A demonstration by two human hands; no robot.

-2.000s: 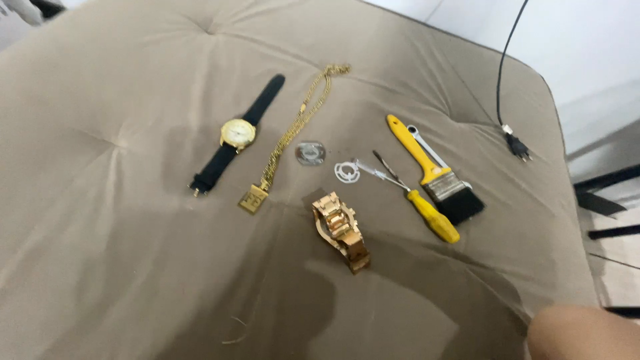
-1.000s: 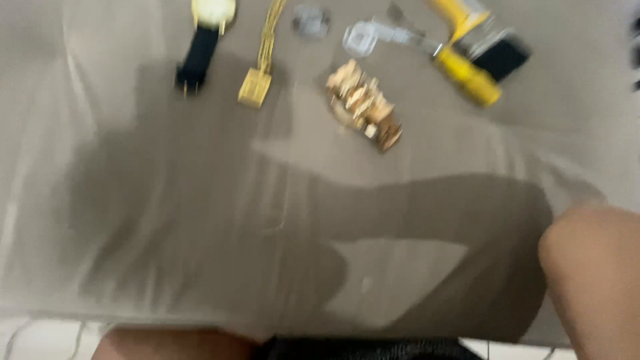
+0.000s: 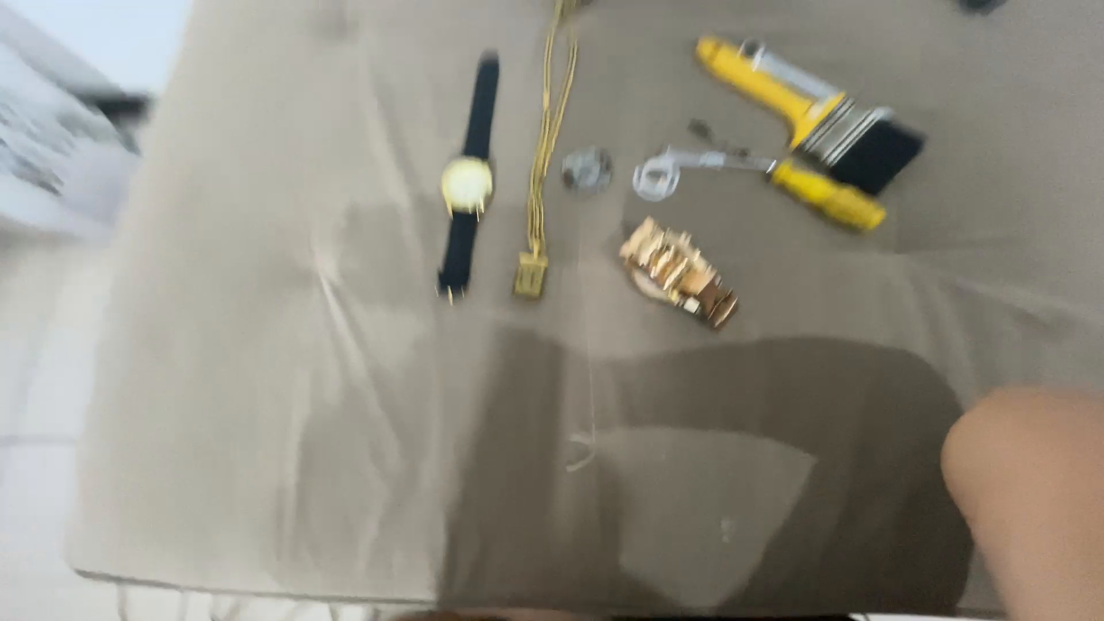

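Observation:
Neither of my hands is in view. A wristwatch with a dark strap and gold case (image 3: 467, 185) lies on the tufted cushion. Right of it is a gold chain necklace (image 3: 542, 164) with a rectangular pendant (image 3: 530, 276). A small round, greyish disc (image 3: 587, 169) lies beside the chain, and a white ring-shaped piece (image 3: 656, 178) is farther right. Below them rests a gold metal-band watch (image 3: 679, 272). A yellow-handled paintbrush (image 3: 759, 82) lies with a metal wrench (image 3: 798, 72) along its handle. The yellow-handled screwdriver (image 3: 828, 197) is close to the bristles.
The beige cushion (image 3: 216, 362) bears all these objects, with dark shadows across its near part. A bare knee (image 3: 1035, 466) stands at the right edge. Pale floor tiles (image 3: 39, 414) show at left, and a blurred pale object (image 3: 65, 147) is at upper left.
The view has tilted down, then partly back up and left. The objects on the cushion keep their arrangement.

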